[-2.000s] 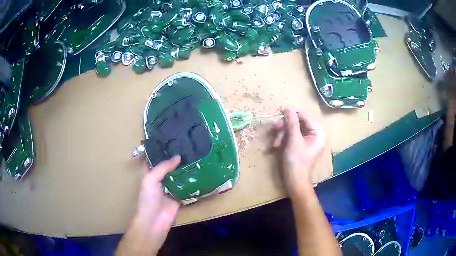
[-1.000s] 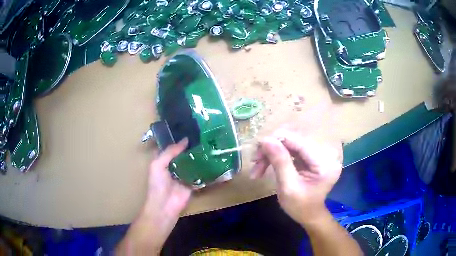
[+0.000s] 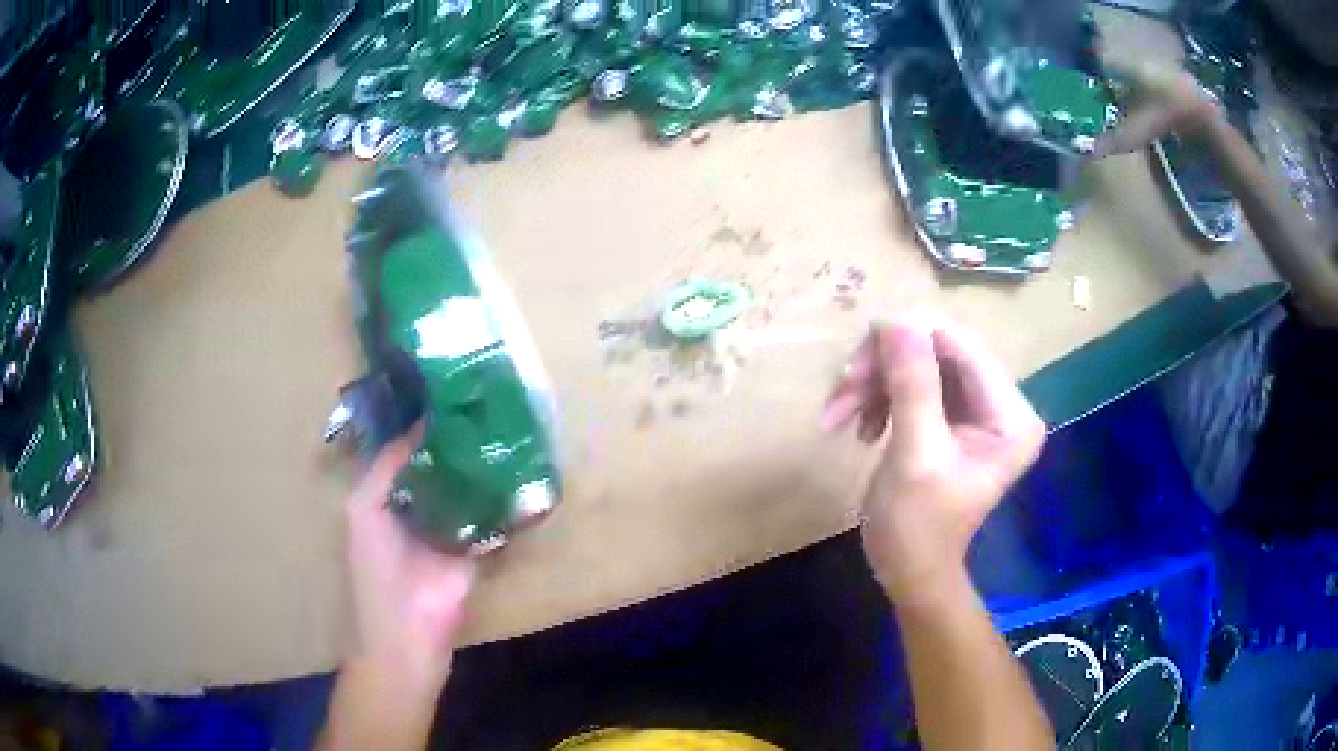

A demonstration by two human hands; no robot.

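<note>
My left hand (image 3: 407, 565) holds a glossy green body shell (image 3: 467, 382) by its near end, tilted on its side above the board and blurred. My right hand (image 3: 939, 440) is to the right, thumb and fingertips pinched on a thin pale stick (image 3: 807, 336), faint and blurred, that points left. A small pale-green oval (image 3: 704, 308) with a whitish middle lies on the tan board (image 3: 220, 440) between my hands, with crumbs around it. The stick's tip is near the oval; contact cannot be told.
A large heap of small green parts (image 3: 543, 81) lies at the back. Green shells (image 3: 59, 426) lean at the left. At the right, another person's hand (image 3: 1167, 110) holds a shell (image 3: 1035, 74) above another shell (image 3: 991, 220). A blue crate (image 3: 1130, 587) with shells is below right.
My left hand has moved the shell left and tilted it. My right hand has drawn the stick away from the shell, toward the right. Another person's hand has come in and lifted the upper right shell.
</note>
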